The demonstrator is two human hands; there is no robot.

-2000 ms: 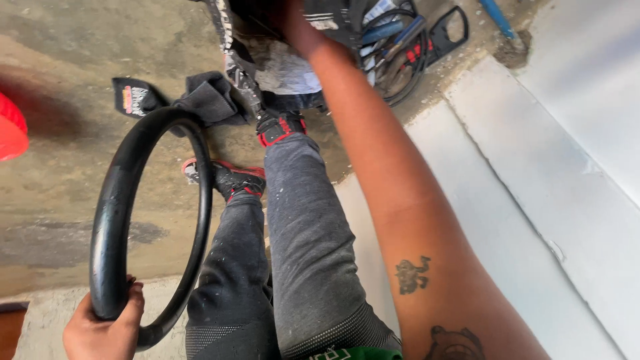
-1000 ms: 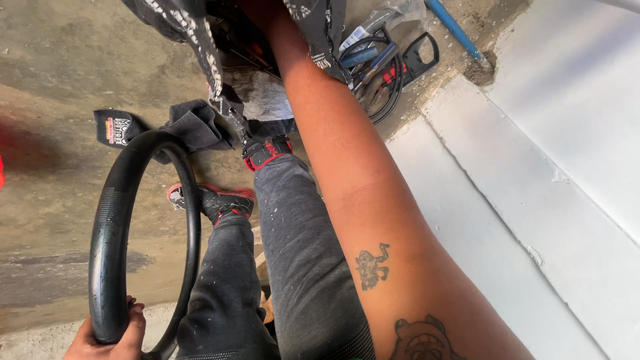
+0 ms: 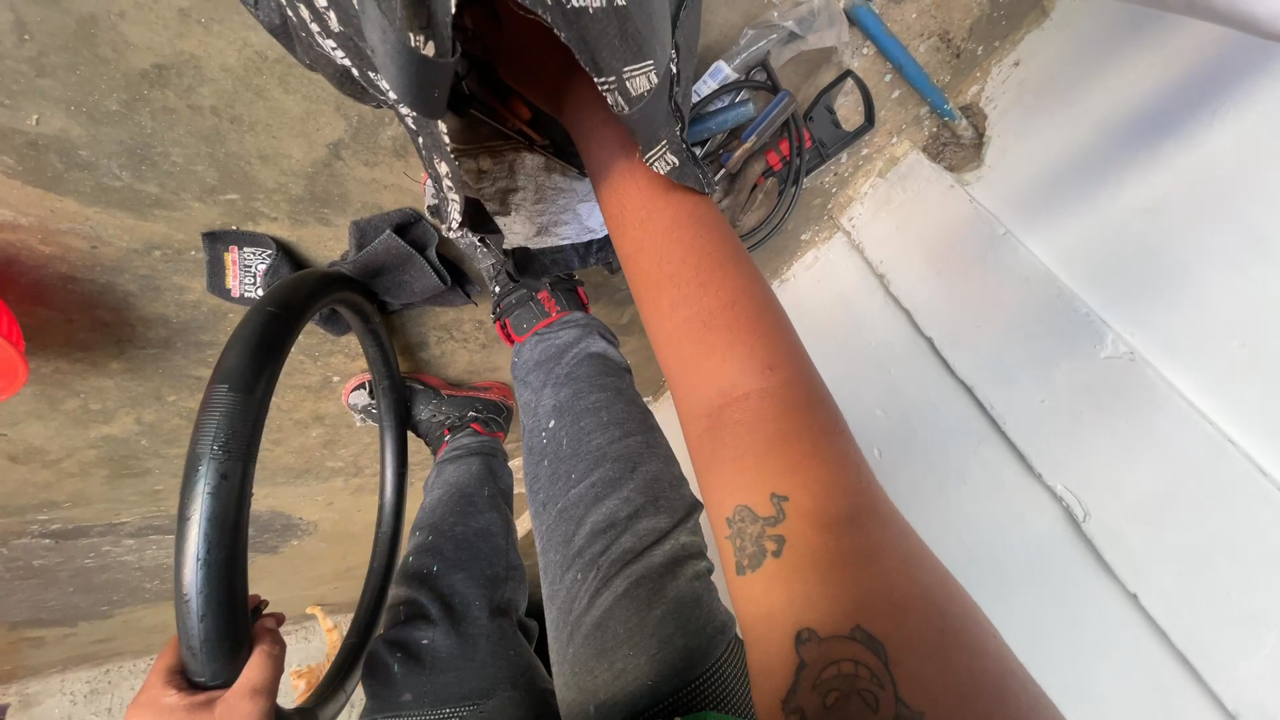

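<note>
At the lower left, my left hand grips the bottom of an inflated black rubber inner tube, thumb on one side and fingers on the other. A small dark stub, perhaps the valve, shows by the thumb. My right forearm reaches up into the opening of a black fabric bag with white lettering, and the right hand is hidden inside it. Dark tools and a pale grey lining show in the bag's mouth. Behind the tube's top, a dark grey cloth lies on the floor.
Right of the bag lie a black cable, a blue-handled tool, a black-and-red tool and a plastic bag. A blue bar stands near white-painted steps. A red object is at the left edge, an orange cat below.
The view has shifted somewhat. My left hand keeps hold of the inner tube, and my right arm stays in the bag throughout.
</note>
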